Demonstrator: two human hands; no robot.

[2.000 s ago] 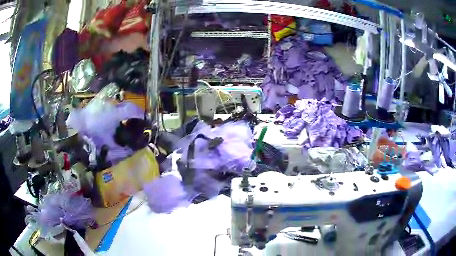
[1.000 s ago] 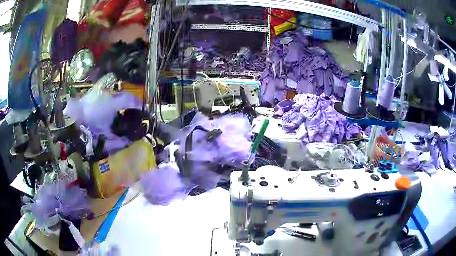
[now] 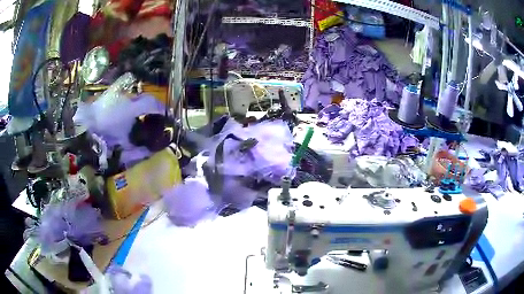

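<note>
The white sewing machine (image 3: 368,229) with a blue stripe stands at the lower right, its needle end (image 3: 281,270) towards the left. Lilac tulle lies in puffy bunches: one behind the table's white top (image 3: 253,152), one round bunch (image 3: 189,202) on it, and one at the far left (image 3: 69,227). A small lilac tulle piece (image 3: 129,281) shows at the bottom edge, left of the machine. Small dark snips or tweezers (image 3: 347,262) lie behind the machine arm. Neither of my hands is in view.
A yellow box (image 3: 143,184) and a blue strip (image 3: 127,241) are at the left. A green stick (image 3: 303,146) stands behind the machine head. Purple fabric (image 3: 370,129) is heaped behind. Thread cones (image 3: 409,104) stand at the right, near an orange basket (image 3: 445,165).
The small tulle piece at the bottom edge has come into view and shows more than a second ago. The view has shifted slightly; the machine and the other bunches look unchanged.
</note>
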